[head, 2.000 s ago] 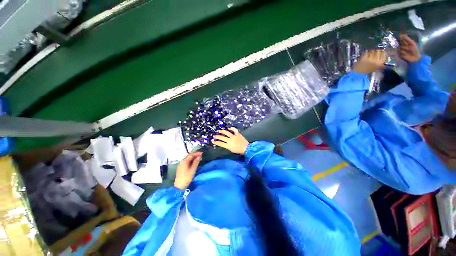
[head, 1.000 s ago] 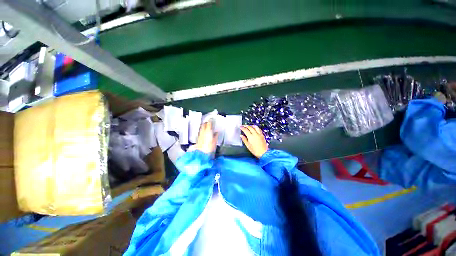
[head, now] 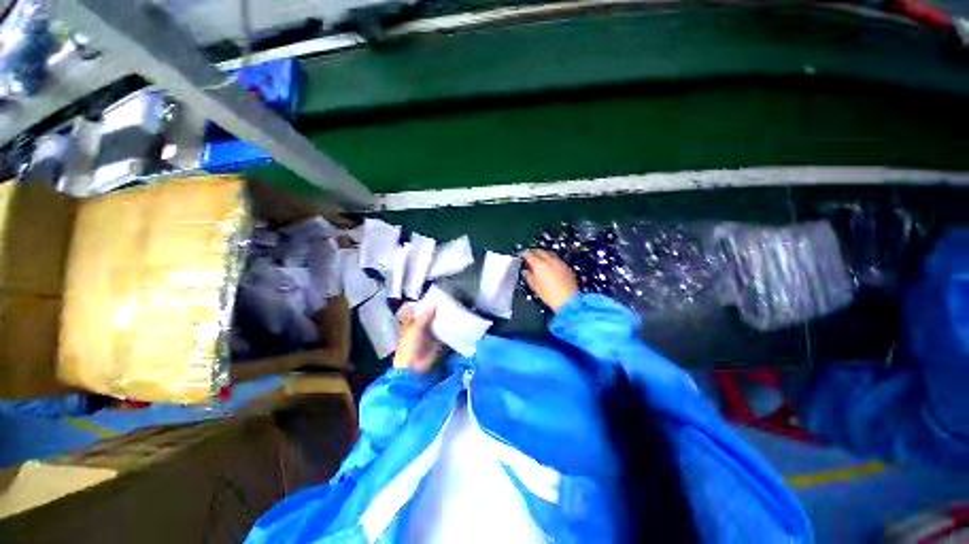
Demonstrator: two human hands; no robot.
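My left hand (head: 418,338) holds a white packet (head: 455,322) by its left end, close to my chest. My right hand (head: 549,279) is at the left edge of a dark glittering heap of small hardware (head: 597,255); its fingertips are beside another white packet (head: 497,284), and I cannot tell whether they grip anything. Several more white packets (head: 379,247) lie fanned on the dark green bench to the left. More white packets (head: 278,289) fill an open carton at the bench's left end.
A large tan taped carton (head: 154,289) stands at left, brown cartons (head: 181,468) below. A grey post (head: 228,106) slants over the green belt (head: 595,117); blue boxes (head: 255,112) sit upper left. A clear bagged stack (head: 784,274) lies right, near another person's blue sleeve (head: 944,340).
My left hand has drawn a white packet off the fanned row towards my chest. My right hand has stayed near the heap's left edge. The view has shifted slightly.
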